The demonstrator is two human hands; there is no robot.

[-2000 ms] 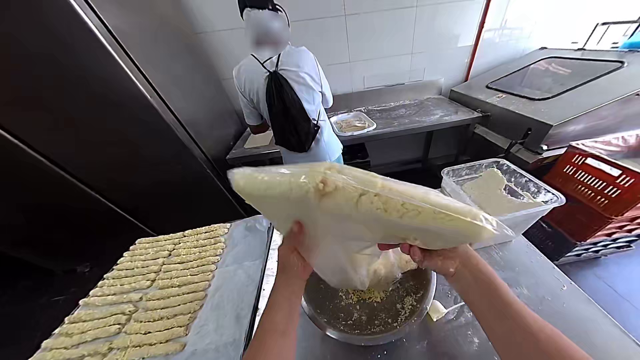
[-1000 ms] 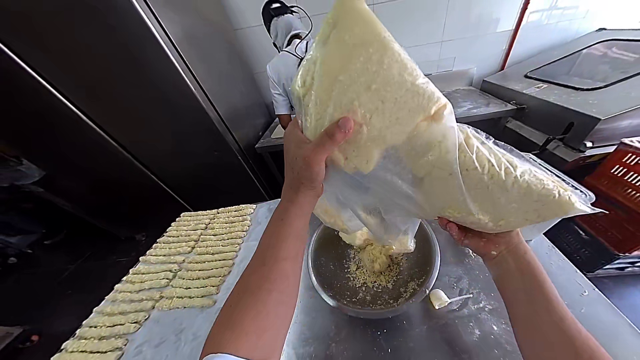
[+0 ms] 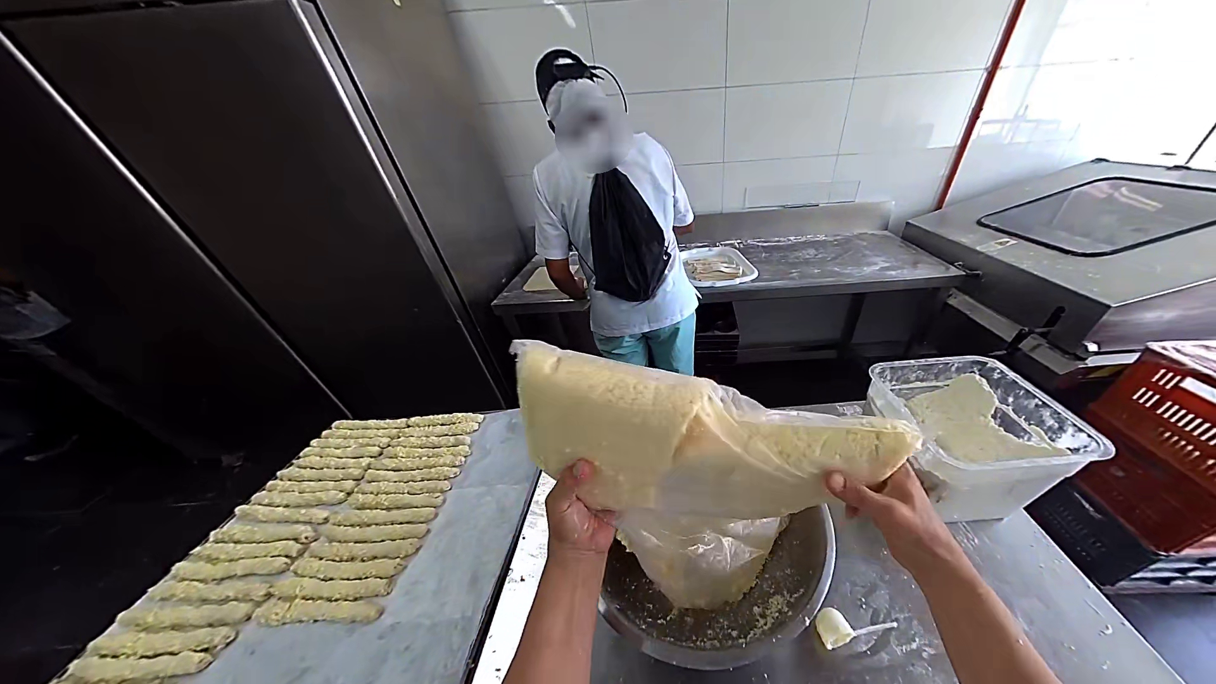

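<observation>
A large clear plastic bag (image 3: 617, 418) full of pale yellow crumbs is held up between my hands. My left hand (image 3: 578, 513) grips its lower left side, and my right hand (image 3: 888, 508) grips its right end. The bag's lower part hangs into a round metal bowl (image 3: 819, 594) with crumbs at the bottom; whether crumbs are leaving the bag I cannot tell. Beside the bowl, near my right forearm, lies a small white scoop (image 3: 836, 629). Rows of crumb-coated sticks (image 3: 328, 551) lie on a paper-lined tray (image 3: 465, 570) at the left.
A clear plastic tub (image 3: 1007, 480) of white powder or dough stands right of the bowl on the metal table (image 3: 1073, 608). Red crates (image 3: 1154, 446) are stacked beyond it. A co-worker (image 3: 617, 228) stands facing a rear counter (image 3: 836, 261) with a white tray (image 3: 717, 266).
The bag has come down from its raised, tilted position of a second ago and lies more level over the bowl. Both hands have kept hold of it.
</observation>
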